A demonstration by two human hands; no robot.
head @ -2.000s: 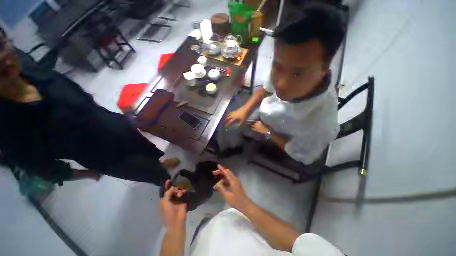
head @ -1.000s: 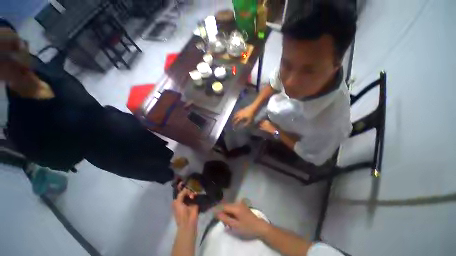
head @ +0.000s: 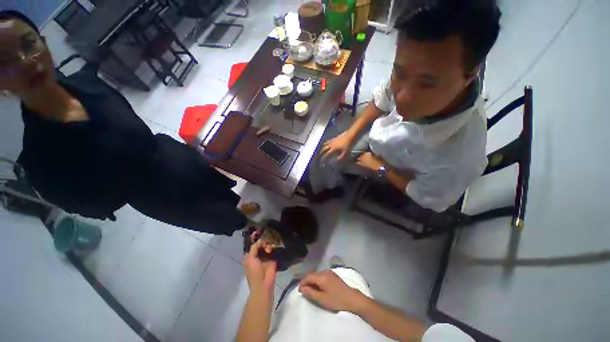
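Observation:
My left hand [head: 259, 265] is raised at the lower centre, its fingers bent upward. A dark item [head: 287, 252] with a brownish patch lies behind its fingertips; I cannot tell whether the hand holds it or only overlaps it. My right hand [head: 328, 290] lies against my white shirt [head: 321, 324], loosely bent, with nothing seen in it. A dark round shape [head: 299, 224] is just beyond the dark item, low by the table's near end.
A dark wooden tea table [head: 249, 175] bears white cups [head: 283, 84], glass pots [head: 327, 49], a smartphone [head: 273, 151] and a brown case [head: 228, 135]. A person in dark clothes [head: 100, 147] stands left; a person in white [head: 428, 153] sits right. Red stools [head: 196, 122] and a teal bin [head: 77, 235] stand left.
My hands were raised apart; my right hand has lowered onto my shirt. The view has shifted, so the table and people sit further right. The person in dark clothes has turned the face this way.

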